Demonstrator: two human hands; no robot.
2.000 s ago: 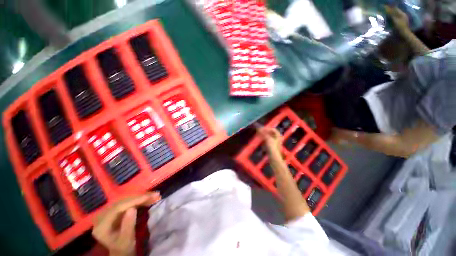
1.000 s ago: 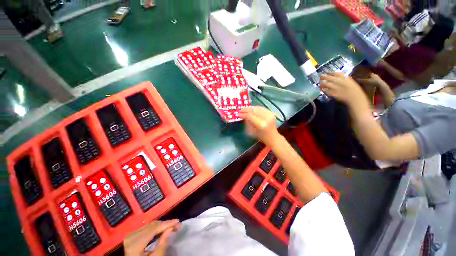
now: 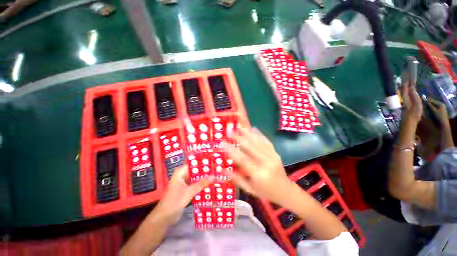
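Observation:
I hold a red film sheet (image 3: 205, 172) of joined labels with white dots above the front right part of the phone tray (image 3: 85, 165). My left hand (image 3: 178, 192) grips its left edge. My right hand (image 3: 258, 162) is at its right edge, blurred; whether its fingers grip the sheet is unclear. The tray holds dark keypad phones (image 3: 136, 111) in the back row. In the front row, the leftmost phone (image 3: 106, 175) has a dark screen, and the phones beside it carry red labels (image 3: 141, 155). The sheet and hands hide the front right pockets.
A stack of film sheets (image 3: 290, 90) lies right of the tray. Behind it stands a white machine (image 3: 323, 47) with a black hose (image 3: 383, 55) and cable. A waiting tray (image 3: 288, 220) of phones sits low at right. Another person's arm (image 3: 405, 165) is at far right. Red stacked trays (image 3: 65, 247) show low at left.
My right hand has left the stack and come back over the tray. A film sheet is now between my hands, and my left hand has risen to hold it. The view has turned right.

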